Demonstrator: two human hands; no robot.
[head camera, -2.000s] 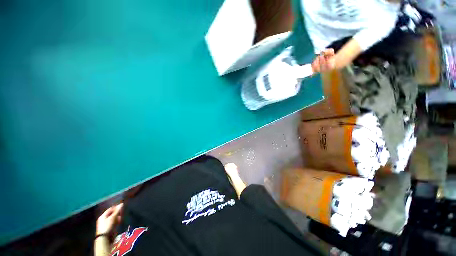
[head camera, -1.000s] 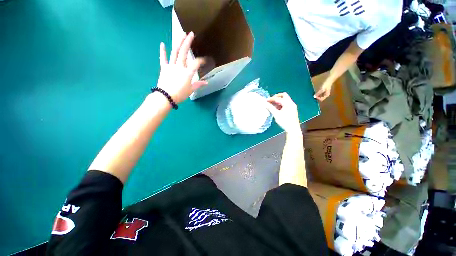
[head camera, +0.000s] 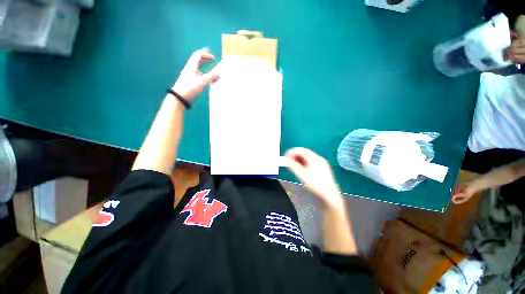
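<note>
A white retail box lies on the green table right in front of me, its brown top flap with a handle tab open at the far end. My left hand is at the box's upper left edge, fingers apart, thumb at the edge. My right hand is at the lower right edge of the box and is blurred; a small white piece shows between its fingertips and the box. A wrapped appliance lies on the table to the right.
Another person's hand holds a second wrapped appliance at the far right. Grey-white boxes stand at the far left. The table's near edge runs beside me. Brown cartons stand on the floor at right, others at left.
The view has swung left. The box, earlier standing open towards me, now lies in front of me with its white side up. My right hand has left the wrapped appliance and moved to the box.
</note>
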